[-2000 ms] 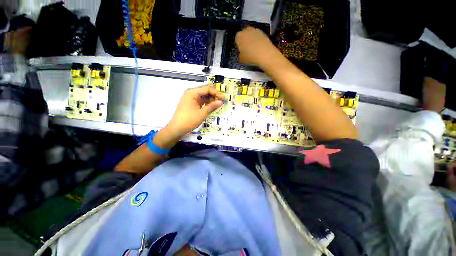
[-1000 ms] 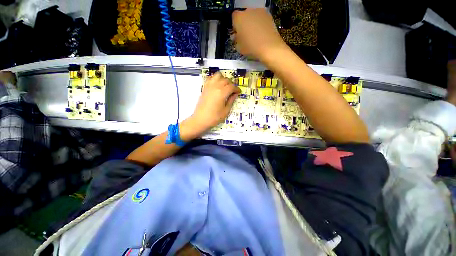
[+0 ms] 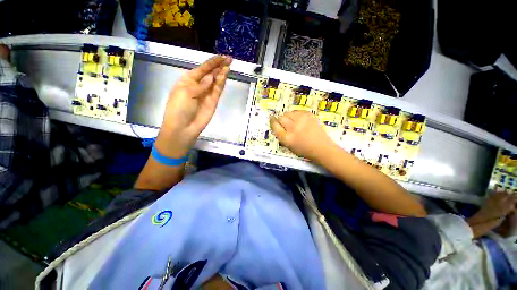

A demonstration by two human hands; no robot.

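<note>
A pale cream circuit board panel (image 3: 340, 127) with yellow and black parts along its far edge lies on the metal rail in front of me. My right hand (image 3: 300, 133) is over the panel's left part, its bent fingertips at the board surface. Whether they pinch a small part cannot be seen. My left hand (image 3: 195, 105), with a blue wrist strap (image 3: 169, 159), is raised left of the panel, fingertips near each other at the rail's far edge, just below the bin of blue components (image 3: 238, 35). A tiny part may be between them; it is too small to tell.
A smaller board (image 3: 103, 85) lies on the rail (image 3: 227, 116) at the left. Bins hold yellow blocks (image 3: 171, 13), silver-grey components (image 3: 303, 54) and gold-brown components (image 3: 374, 37). A blue coiled cord (image 3: 143, 22) hangs at the left. Another person's hands (image 3: 496, 210) are at the right beside another board.
My right hand has come back from the bins to the panel's left part. My left hand has left the panel and moved up and left towards the blue bin. The view has shifted and tilted.
</note>
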